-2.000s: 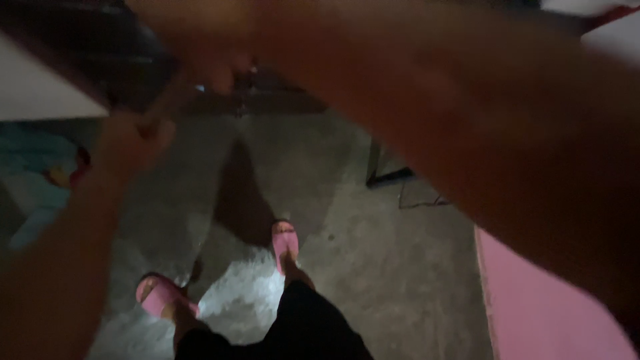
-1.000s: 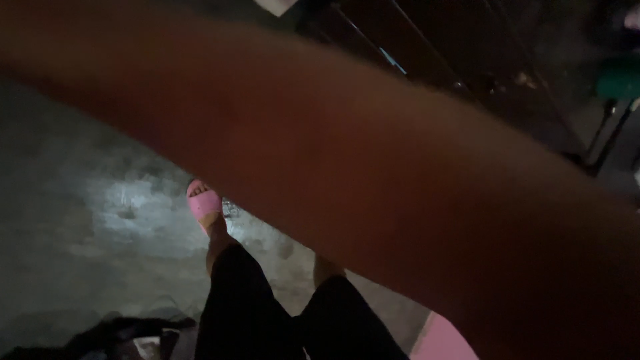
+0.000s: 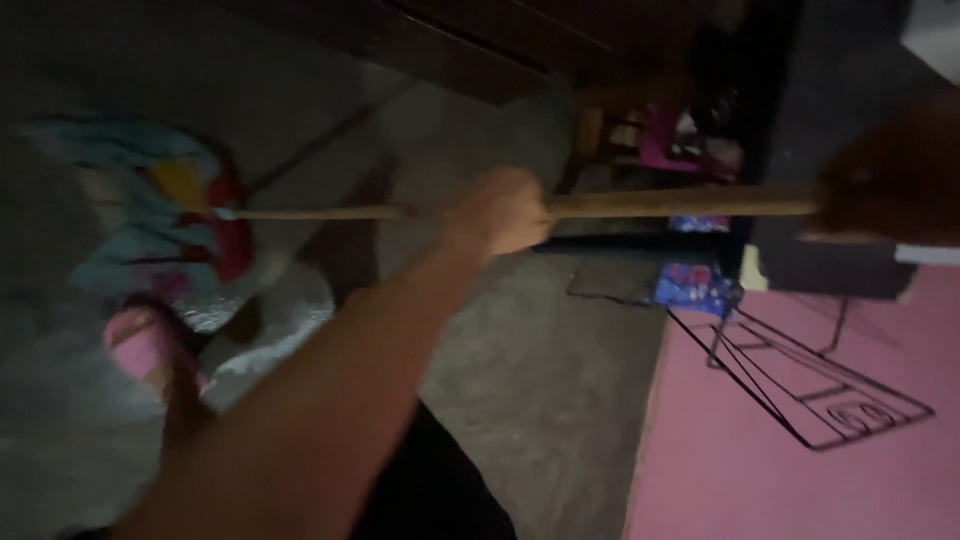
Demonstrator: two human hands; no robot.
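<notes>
A long wooden mop handle (image 3: 682, 201) runs nearly level across the head view. My left hand (image 3: 506, 210) is closed around its middle, with the forearm rising from the lower left. At the right edge, my right hand (image 3: 885, 176) is dark and blurred, wrapped about the handle's upper end. The other end of the handle meets a red mop head (image 3: 234, 225) with teal, yellow and red cloth (image 3: 142, 202) spread on the concrete floor. This cloth lies close to a foot in a pink slipper (image 3: 146, 341).
Dark furniture (image 3: 450, 52) stands along the top. At right are a black wire rack (image 3: 802, 390) before a pink wall (image 3: 750, 487), a blue patterned item (image 3: 694, 289) and a dark table or stand (image 3: 832, 262). The floor (image 3: 540, 375) shines in places near the slipper.
A forearm crossed the view one second ago and no hand showed; now both hands on the handle and the mop head are in view. The view has swung widely.
</notes>
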